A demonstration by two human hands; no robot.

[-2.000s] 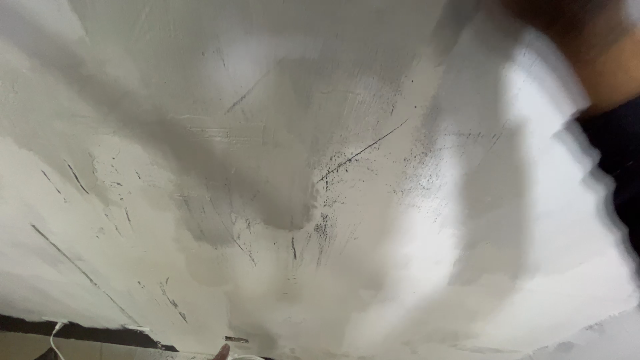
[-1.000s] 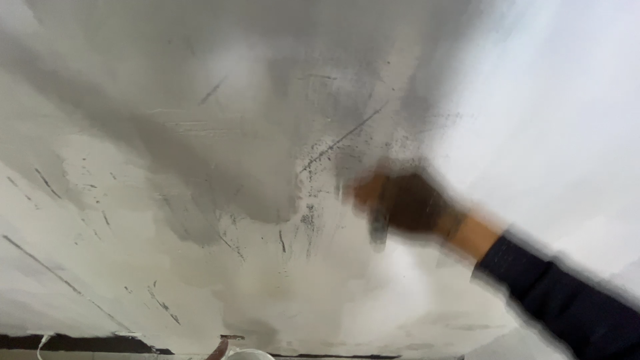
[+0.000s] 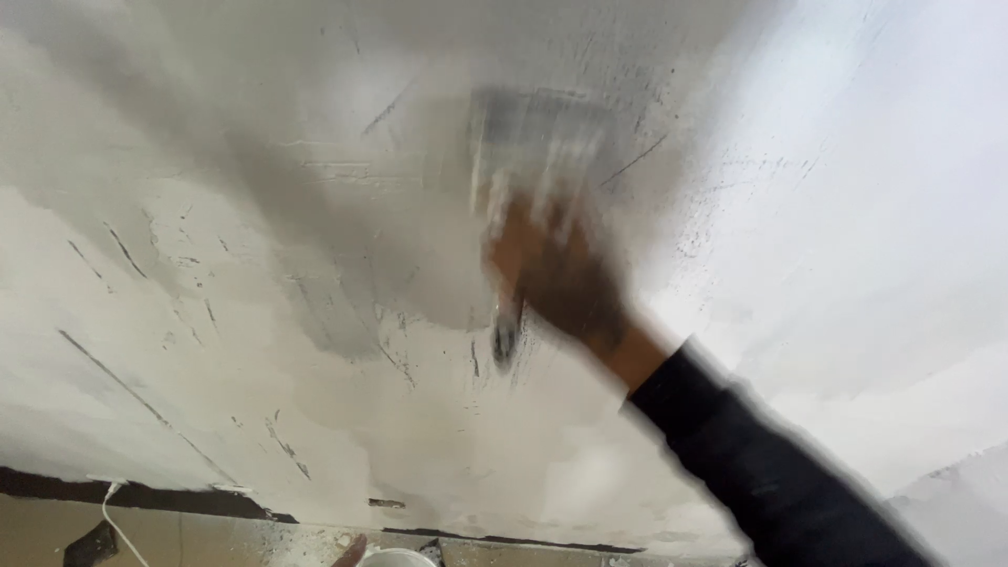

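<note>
My right hand (image 3: 559,268), in a dark sleeve, grips a wide-bladed putty knife (image 3: 539,126) by its handle; the dark handle end sticks out below the fist. The blade is blurred and lies at the plastered wall (image 3: 441,236), which bears grey damp-looking patches, scratches and dark marks. At the bottom edge, a small part of my left hand (image 3: 350,551) shows beside the rim of a white container (image 3: 398,557). Most of that hand and of the container is out of the frame, so its grip cannot be made out.
A white cord (image 3: 118,524) hangs from the wall's lower edge at the left. Below it are a tan floor (image 3: 205,539) with white splatter and a dark flat piece (image 3: 90,545). A dark gap (image 3: 157,498) runs along the wall's base.
My right hand has come from the upper right corner down and left across the wall, and the putty knife's blade now shows above it. The white container's rim shows more than two seconds ago.
</note>
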